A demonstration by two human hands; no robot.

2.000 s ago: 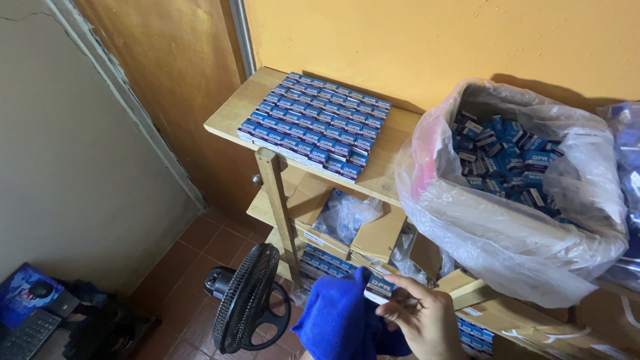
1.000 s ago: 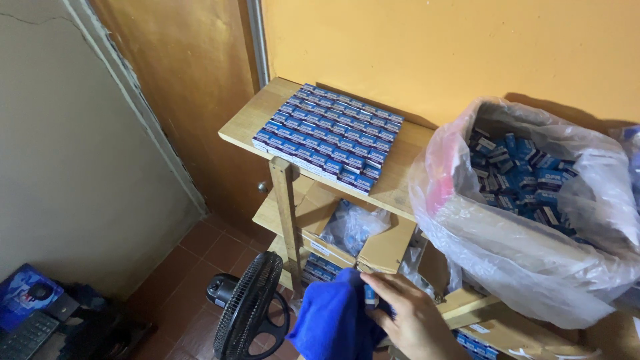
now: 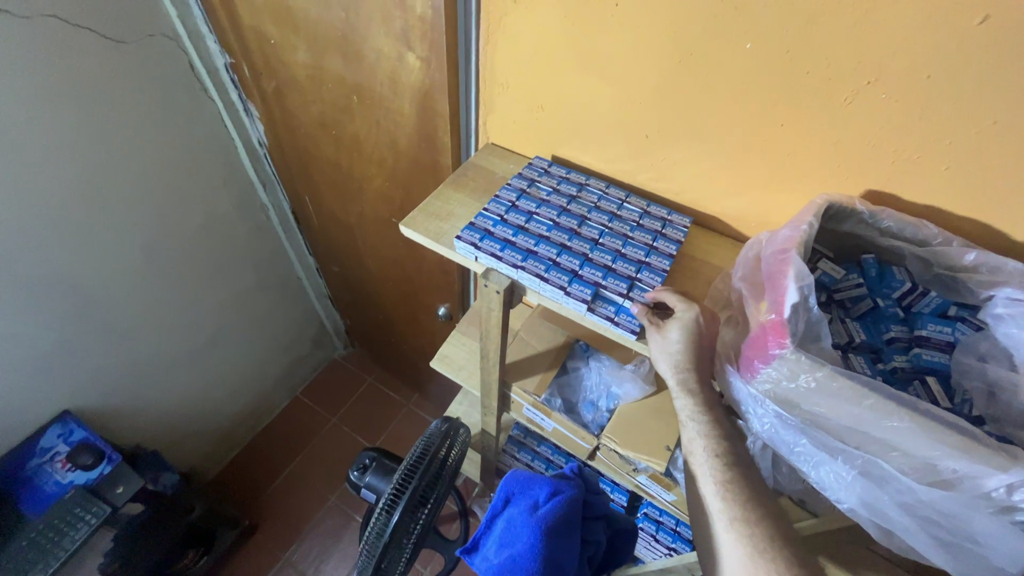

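Observation:
Rows of small blue-and-white cardboard boxes [image 3: 572,228] stand packed side by side on the top wooden shelf [image 3: 436,216]. My right hand [image 3: 672,328] reaches to the near right corner of these rows, its thumb and index finger on a small box [image 3: 629,320] there. A blue cloth [image 3: 552,524] is at the bottom centre, below the shelf top; it seems to cover my left hand, which cannot be seen. To the right, a container lined with a clear plastic bag [image 3: 768,320] holds many loose blue boxes [image 3: 896,320].
Lower shelves carry an open cardboard carton [image 3: 552,416] with a plastic bag [image 3: 600,392] inside and more stacked blue boxes [image 3: 664,528]. A black fan [image 3: 416,496] stands left of the cloth. A laptop [image 3: 56,480] lies at the lower left. A wooden door [image 3: 360,160] is behind.
My right hand has moved from beside the blue cloth, where it held a small box, up to the near right corner of the rows on the top shelf.

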